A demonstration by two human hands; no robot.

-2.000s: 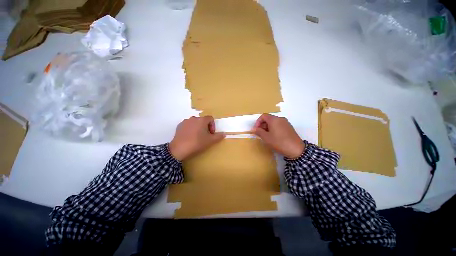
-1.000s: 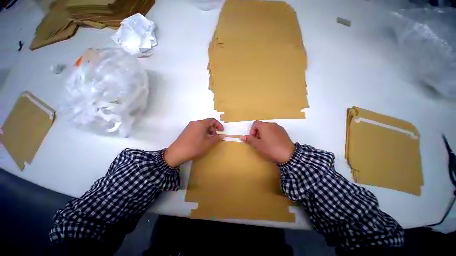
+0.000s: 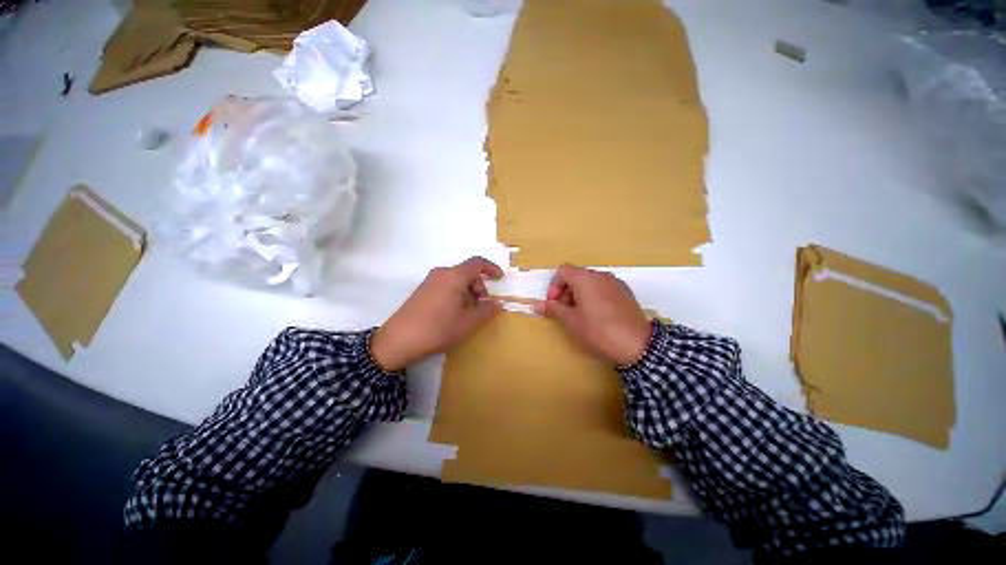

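Observation:
A brown kraft blank [image 3: 546, 414] lies flat at the table's front edge, its notched corners toward me. A narrow white strip [image 3: 518, 307] shows along its far edge between my hands. My left hand [image 3: 441, 312] pinches the blank's far edge left of centre with thumb and fingers. My right hand [image 3: 594, 312] pinches the same edge right of centre. The fingertips hide parts of the strip and edge. A stack of kraft blanks [image 3: 601, 144] lies just beyond my hands.
A puffy clear bag of white scraps [image 3: 259, 193] and crumpled white paper [image 3: 328, 66] lie left. Kraft pieces with white lines lie at right [image 3: 877, 353] and far left [image 3: 83, 265]. A kraft stack [image 3: 154, 50], a grey block [image 3: 790, 51] and a clear plastic bag [image 3: 960, 110] lie farther off.
The view has shifted, so the table's things appear farther right. My hands have come closer together along the blank's far edge, still pinching it.

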